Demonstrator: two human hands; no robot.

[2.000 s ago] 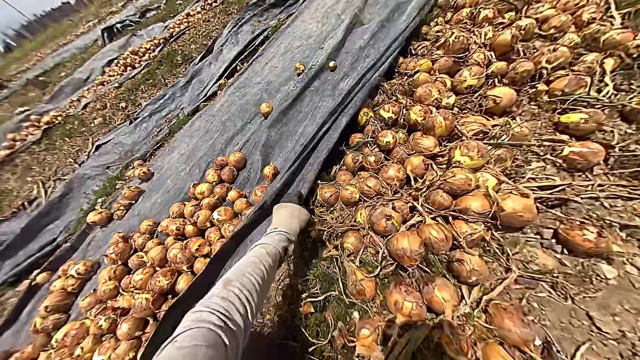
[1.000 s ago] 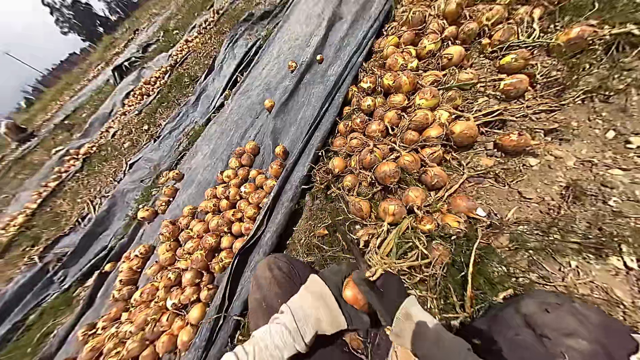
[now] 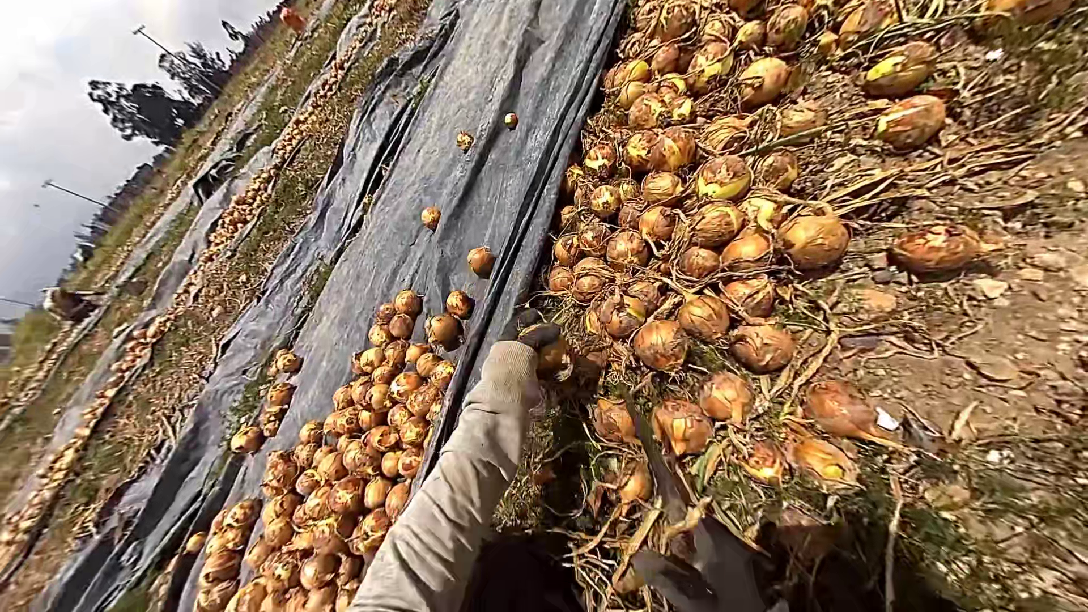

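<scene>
My left hand [image 3: 534, 331], in a dark glove below a light knitted cuff, is beside the dark sheet's edge with its fingers on an onion [image 3: 555, 357]. The fingers appear closed around it. My right hand [image 3: 693, 569] is blurred and shaded at the bottom; a long dark shape [image 3: 653, 455], perhaps a tool's blade, extends up from it among dry stalks. Its fingers cannot be made out. Onions with dry tops [image 3: 661, 344] lie on the soil to the right. A pile of trimmed onions [image 3: 344, 463] lies on the grey-black sheet [image 3: 501, 76] to the left.
More dark sheets [image 3: 314, 229] and rows of onions [image 3: 246, 208] run along the field at the left. Bare soil [image 3: 1003, 340] shows at the right. A blurred figure, possibly a person [image 3: 68, 303], is at the far left, below trees [image 3: 144, 110].
My left hand has moved up from near my knees to the onions beside the sheet. My hands were together around an onion one second ago and are now apart. More onions lie atop the pile's upper end.
</scene>
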